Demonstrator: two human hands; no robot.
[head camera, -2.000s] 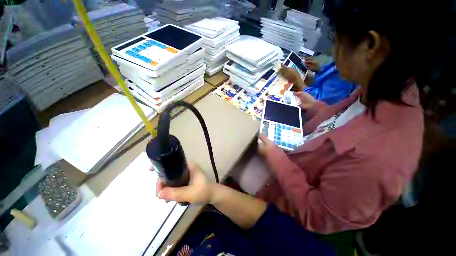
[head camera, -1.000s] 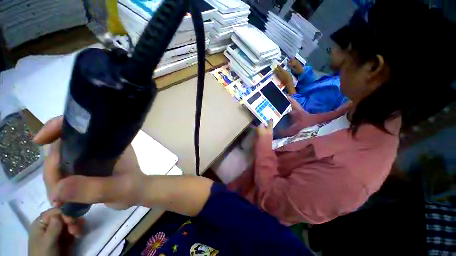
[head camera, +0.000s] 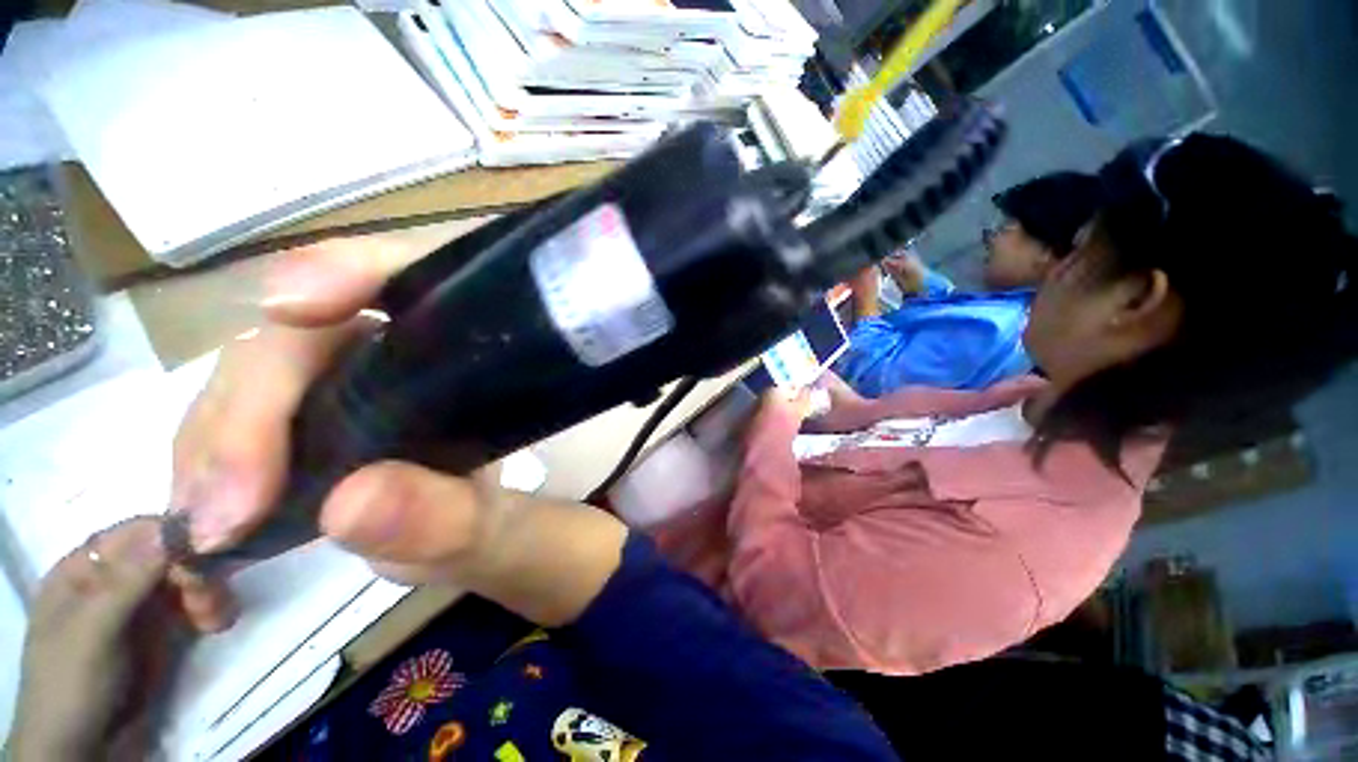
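The black electric screwdriver (head camera: 507, 313), with a pale label, lies tilted across the middle, its rear end up and right, its nose at lower left. My right hand (head camera: 320, 432) is wrapped around its front part. My left hand (head camera: 112, 633), blurred and partly cut off at the lower left, has its fingertips at the tool's nose; whether it pinches a screw there cannot be told. White flat casings (head camera: 276, 655) lie beneath the hands, largely hidden by them. The screw box (head camera: 42, 283) with grey screws is at the left edge.
White sheets or casings (head camera: 253, 119) lie at upper left. Stacked white devices (head camera: 596, 67) stand behind the tool. A yellow cord (head camera: 901, 67) runs to the tool's rear. A person in a pink top (head camera: 953, 543) sits at the right, another in blue (head camera: 946, 343) beyond.
The screwdriver has swung from nearly upright to strongly tilted, its rear end now to the right. My left hand has come into view at its nose. The view has shifted and turned.
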